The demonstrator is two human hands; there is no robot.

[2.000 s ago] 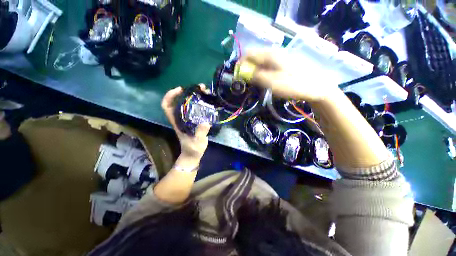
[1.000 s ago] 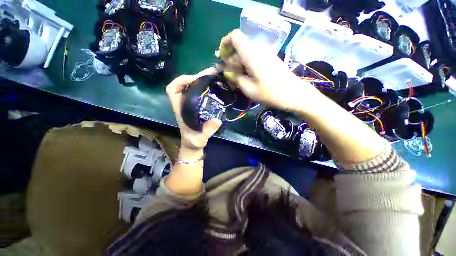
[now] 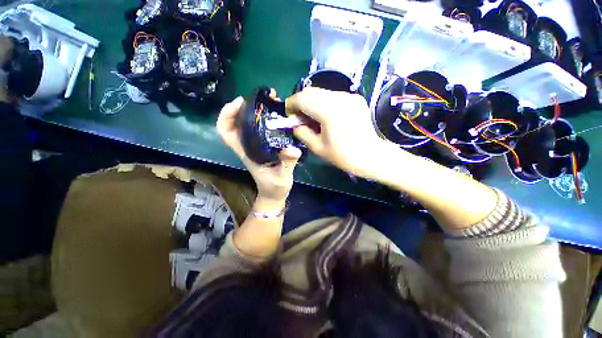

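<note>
My left hand (image 3: 267, 173) holds a black camera head module (image 3: 253, 132) above the bench's near edge, its open side with a silvery board turned towards my right hand. My right hand (image 3: 330, 129) is at the board with its fingertips closed on a small white connector plug (image 3: 285, 122). Whether the plug is seated cannot be told. Behind my right hand stands a white bracket (image 3: 346, 41) with a black cup, partly hidden by the hand. To the right are several black cups (image 3: 422, 119) with red, yellow and black leads.
Black head modules (image 3: 193, 58) lie in a cluster at the back left. A white camera housing (image 3: 56, 59) is at the far left, with a slim tool (image 3: 91, 86) and a white thread tangle (image 3: 113, 99) beside it. An open carton (image 3: 119, 231) with white units is below the bench edge.
My right hand has come down from the cup area to the board and now pinches a white plug. The module in my left hand has turned more edge-on. The view has shifted slightly.
</note>
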